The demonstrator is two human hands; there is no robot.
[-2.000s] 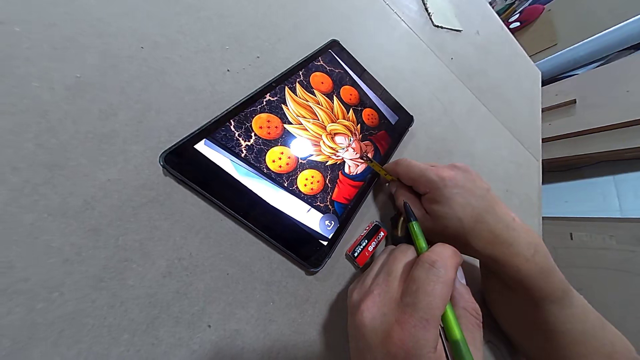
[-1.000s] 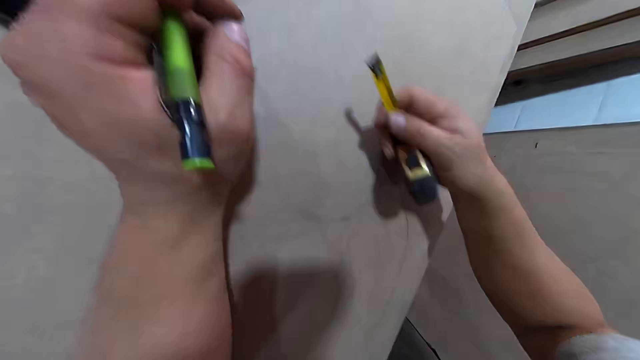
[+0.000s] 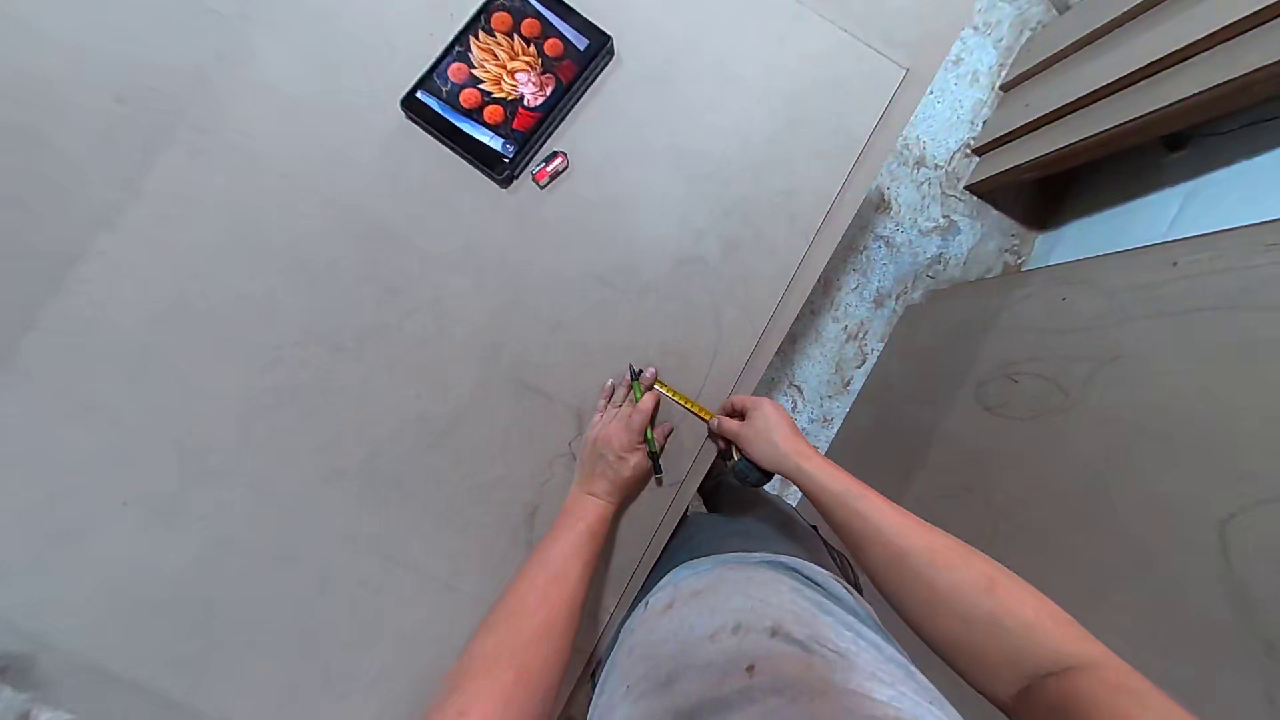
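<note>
My left hand [image 3: 615, 450] rests on the large flat board [image 3: 330, 400] near its right edge, with a green mechanical pencil [image 3: 645, 425] between its fingers, the tip pointing away from me. A short length of yellow tape measure blade [image 3: 683, 400] runs from the fingertips of that hand to my right hand [image 3: 762, 437]. The right hand grips the tape at the board's edge, and the dark tape case [image 3: 750, 472] shows just below it. Faint curved pencil lines lie on the board around my left hand.
A tablet [image 3: 505, 80] with a cartoon picture lies on the board at the top, a small red and black eraser [image 3: 550, 169] beside it. Right of the edge are a stained floor [image 3: 910, 200], slatted wooden pieces [image 3: 1120, 80] and another board [image 3: 1080, 450] with pencil marks.
The view has swung widely. Two seconds ago the tape end was at the tablet's screen; now the tape spans between both hands at the board's edge. The hands have come together since one second ago.
</note>
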